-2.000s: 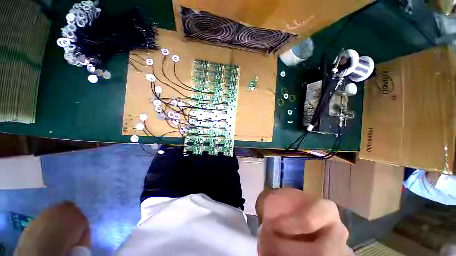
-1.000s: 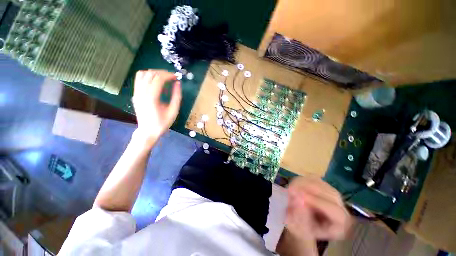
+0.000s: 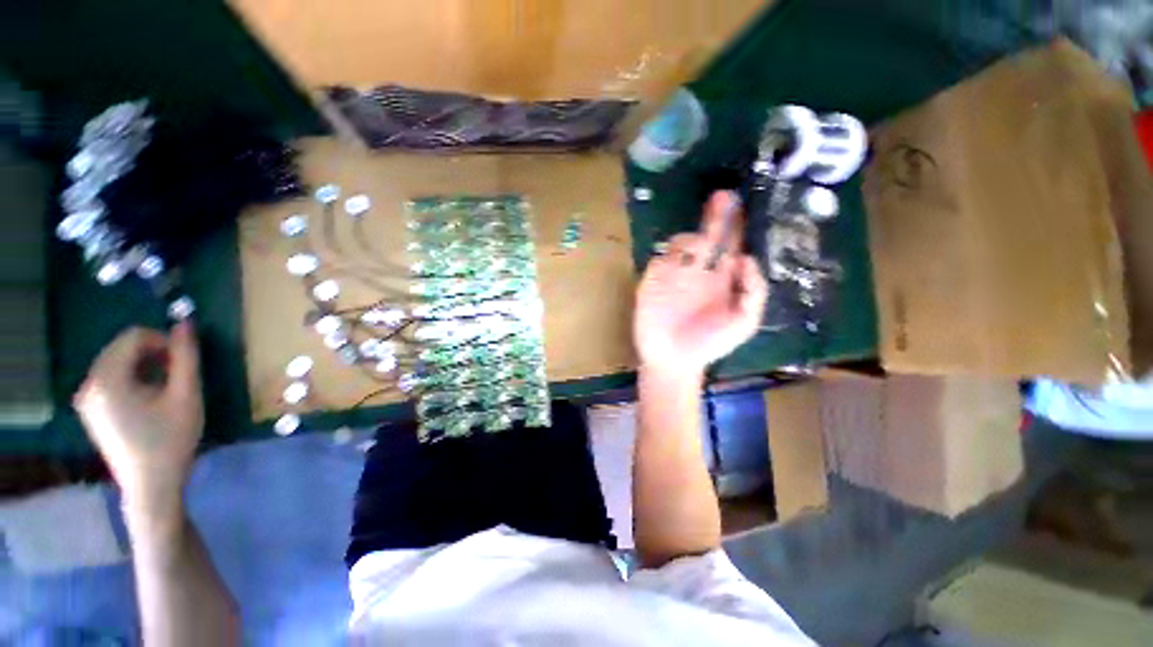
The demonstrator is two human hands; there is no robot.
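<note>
A green circuit board panel lies on a brown cardboard sheet. Small white discs on thin dark leads fan out to its left. My left hand is at the left bench edge, fingers bent, its fingertips close to a small disc; I cannot tell if they touch it. A hank of black leads with clustered white discs lies beyond it. My right hand is right of the sheet, fingers stretched up beside the black soldering unit; blur hides whether it holds anything.
A carton with dark fan grilles stands behind the sheet. A pale jar is beside it. A white-flanged wire reel is above the soldering unit. A large carton stands at right. A small green board piece lies right of the panel.
My right hand has moved up from below the bench edge to beside the soldering unit. My left hand came up to the bench near the loose discs and remains there. The view has turned.
</note>
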